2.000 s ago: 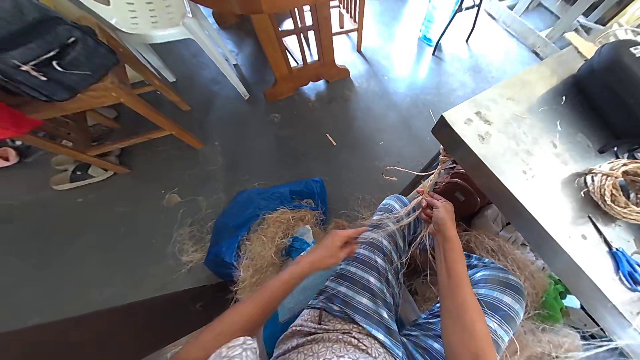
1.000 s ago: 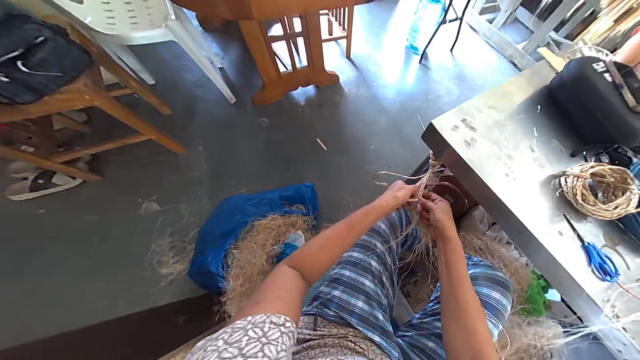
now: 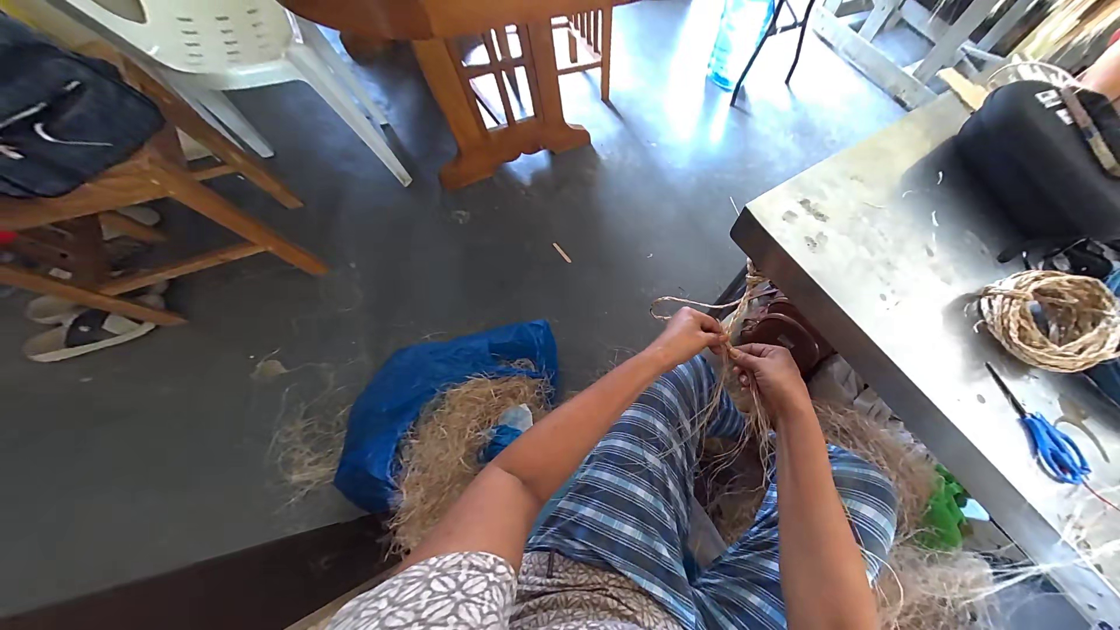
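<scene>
Pale plant-fibre strands (image 3: 739,306) run from the near corner of the metal-topped table (image 3: 884,254) down to my hands. My left hand (image 3: 691,339) pinches them between thumb and fingers. Just right of it, almost touching, my right hand (image 3: 768,372) grips the same strands, and loose ends hang below over my knees. A thin cord loop sticks out to the left above my left hand. A blue plastic bag (image 3: 376,420) with loose tan fibre (image 3: 446,433) lies on the floor left of my legs. More fibre lies right of my legs.
On the table are a coil of braided rope (image 3: 1046,324), blue-handled scissors (image 3: 1050,446) and a black case (image 3: 1032,166). Part of another person's arm (image 3: 1104,74) shows at the far right edge. A white plastic chair (image 3: 227,52), wooden furniture (image 3: 525,105) and a backpack (image 3: 70,114) stand beyond.
My left hand, lower left and blurred two seconds ago, has moved up and right to the strands beside my right hand. My right hand has stayed near the same place, still holding strands.
</scene>
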